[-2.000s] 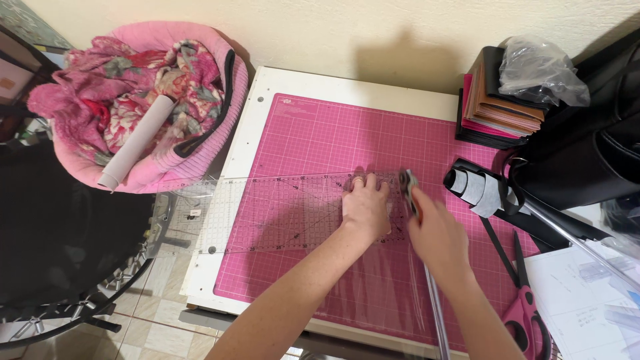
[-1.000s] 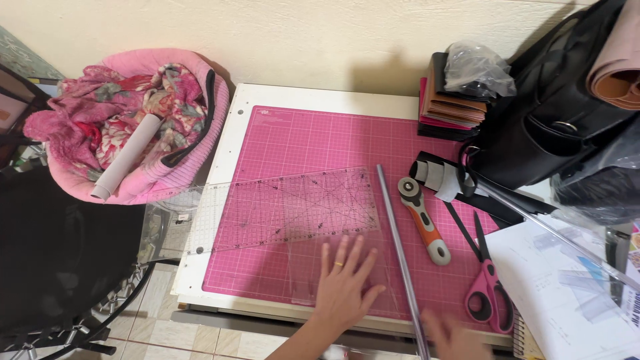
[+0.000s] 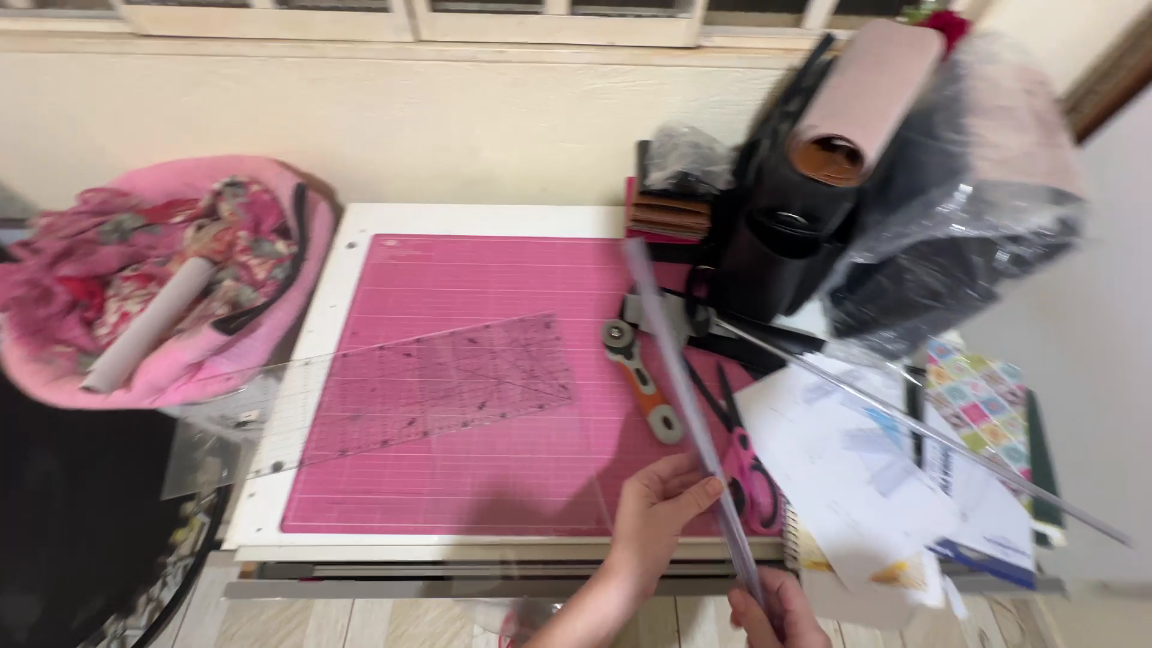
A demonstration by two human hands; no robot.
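Note:
A long strip of clear plastic (image 3: 677, 369) is in both my hands, slanting up over the right part of the pink cutting mat (image 3: 450, 279). My left hand (image 3: 655, 517) pinches it near the mat's front edge, and my right hand (image 3: 776, 612) grips its lower end. Left of it lies an orange and grey rotary cutter (image 3: 641, 382). Pink-handled scissors (image 3: 749, 459) rest partly behind the strip. A transparent quilting ruler (image 3: 432, 391) lies aslant on the mat, over a clear plastic sheet (image 3: 211, 450) that reaches past the table's left edge.
A pink fabric basket (image 3: 310, 261) with cloth and a rolled sheet (image 3: 148, 328) stands left. Stacked leather pieces (image 3: 668, 216), a black bag (image 3: 778, 243) and a pink roll (image 3: 868, 99) are at the back right. Papers (image 3: 837, 468) and a thin clear rod (image 3: 918, 427) lie on the right.
The rotary cutter, in my right hand two seconds ago, lies on the mat. The clear strip has been lifted off the mat into both hands. My left hand has left the sheet. The view has shifted.

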